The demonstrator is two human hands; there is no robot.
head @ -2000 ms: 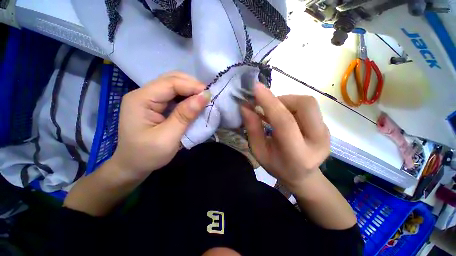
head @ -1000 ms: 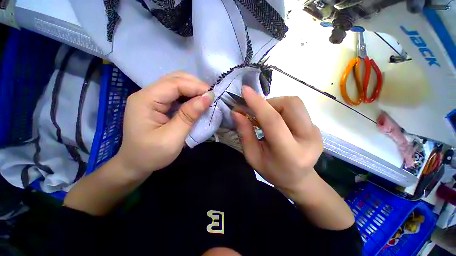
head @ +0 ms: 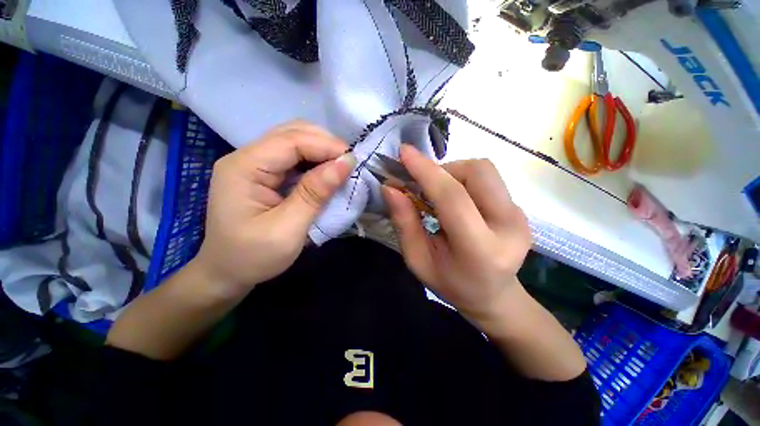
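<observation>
A pale grey-white garment with dark textured bands [head: 250,83] is bunched on the table and hangs over its front edge. My left hand [head: 262,200] pinches the garment's seam between thumb and forefinger, beside a dark zigzag-looking edge [head: 383,116]. My right hand [head: 462,220] holds small thread snips [head: 392,169], their pointed metal blades parted and directed left at dark threads near my left fingertips. An orange-yellow part of the snips shows between my right fingers; the rest is hidden in the hand.
Scissors with orange and red handles [head: 599,133] lie on the white table, near a crumpled pink cloth strip [head: 662,229]. The JACK sewing machine [head: 708,75] stands at upper right. Blue baskets stand at left [head: 173,195] and lower right [head: 612,354]; the left one holds striped garment pieces.
The snips were blurred near the dark edge two seconds ago; they now show clearly, lower and further left, at the threads. My left hand has barely moved.
</observation>
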